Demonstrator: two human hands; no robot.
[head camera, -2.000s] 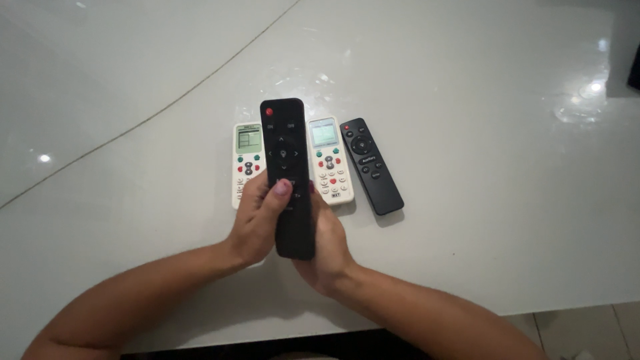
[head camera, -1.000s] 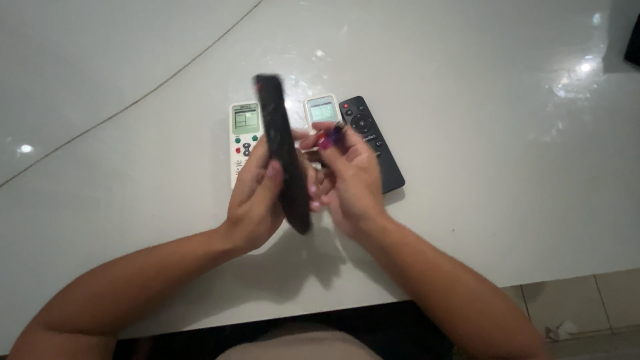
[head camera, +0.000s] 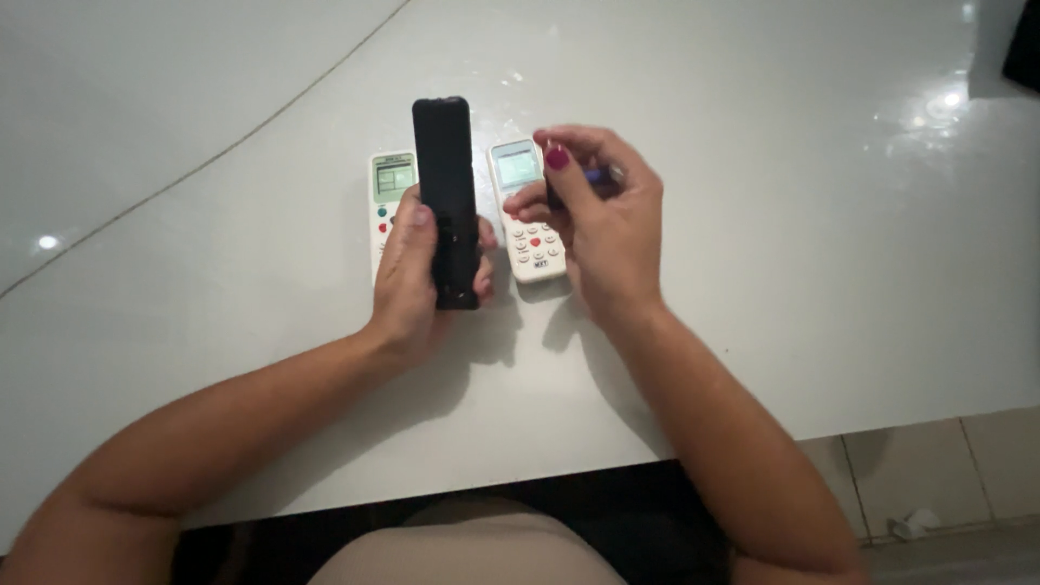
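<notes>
My left hand (head camera: 406, 276) is wrapped around a long black remote control (head camera: 444, 179), its plain, buttonless side toward me. Partly behind that hand lies a cream-white remote (head camera: 395, 179) with a small display. A second cream-white remote (head camera: 536, 258), with a display and round buttons, lies right of the black one. Over its right side, my right hand (head camera: 617, 236) pinches a small dark object (head camera: 554, 193); something small and blue (head camera: 597, 175) shows among the fingers. Whether these are batteries I cannot tell. The smaller black remote is out of sight.
The glossy white table (head camera: 772, 268) reflects lights and has a thin dark line across its upper left. Its near edge runs just before my body. A dark object (head camera: 1022, 57) stands at the upper right edge. Floor tiles (head camera: 910, 479) show at the lower right.
The long black remote in my left hand has turned from its button side to its plain side. My right hand has moved away from it to the right. The smaller black remote seen earlier no longer shows.
</notes>
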